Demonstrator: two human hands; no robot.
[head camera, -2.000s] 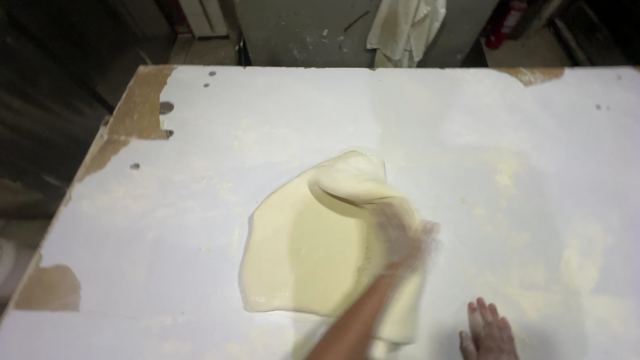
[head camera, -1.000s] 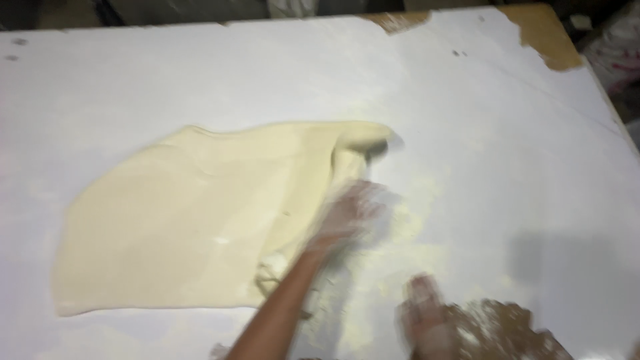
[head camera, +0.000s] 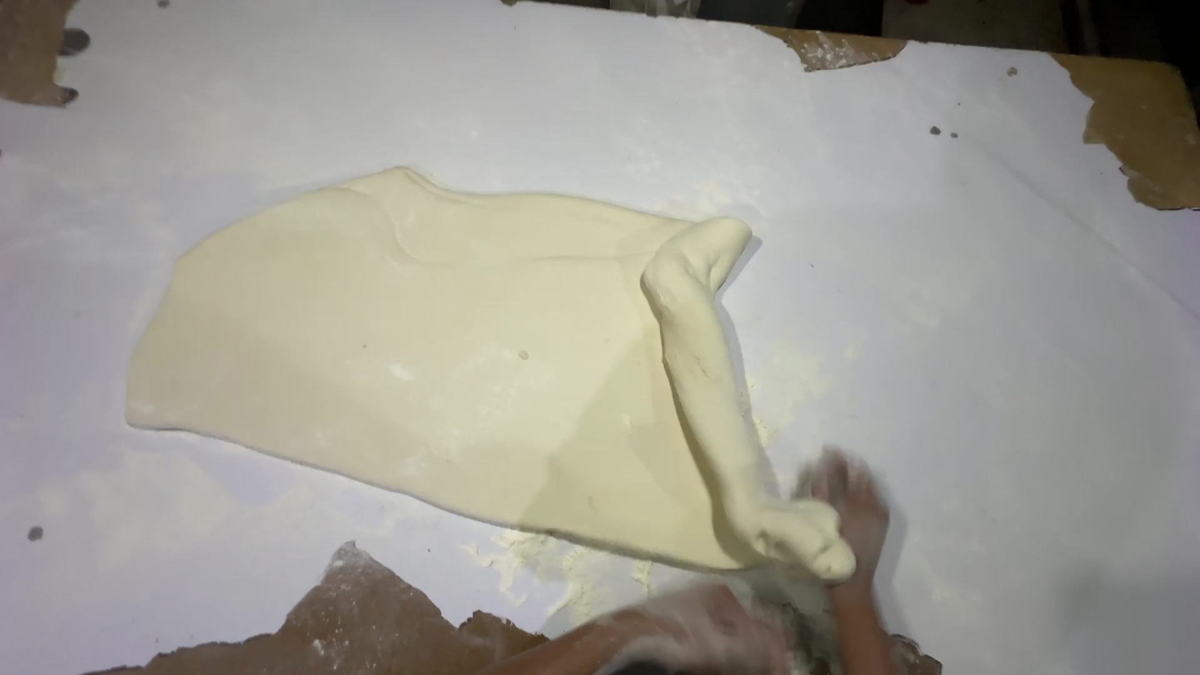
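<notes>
A wide sheet of pale dough (head camera: 422, 347) lies flat on the floured white table (head camera: 984, 375). Its right edge is rolled into a thick, uneven roll that runs from the upper right down to a lumpy end. My right hand (head camera: 848, 506), blurred, is just right of that lower end; whether it touches the dough is not clear. Below the dough's lower right edge is my left hand (head camera: 694, 623), blurred and partly cut off by the frame's bottom, with its fingers hard to make out.
Loose flour (head camera: 562, 572) is scattered below the dough's lower edge. The table's white surface is worn to brown board at the near edge (head camera: 366, 609), the upper left corner and the upper right corner (head camera: 1144, 131). Dark objects stand beyond the far edge.
The dough sheet is spread wider than two seconds ago, and a roll now runs down its right edge. Both hands have come together near its lower right end. The view has shifted.
</notes>
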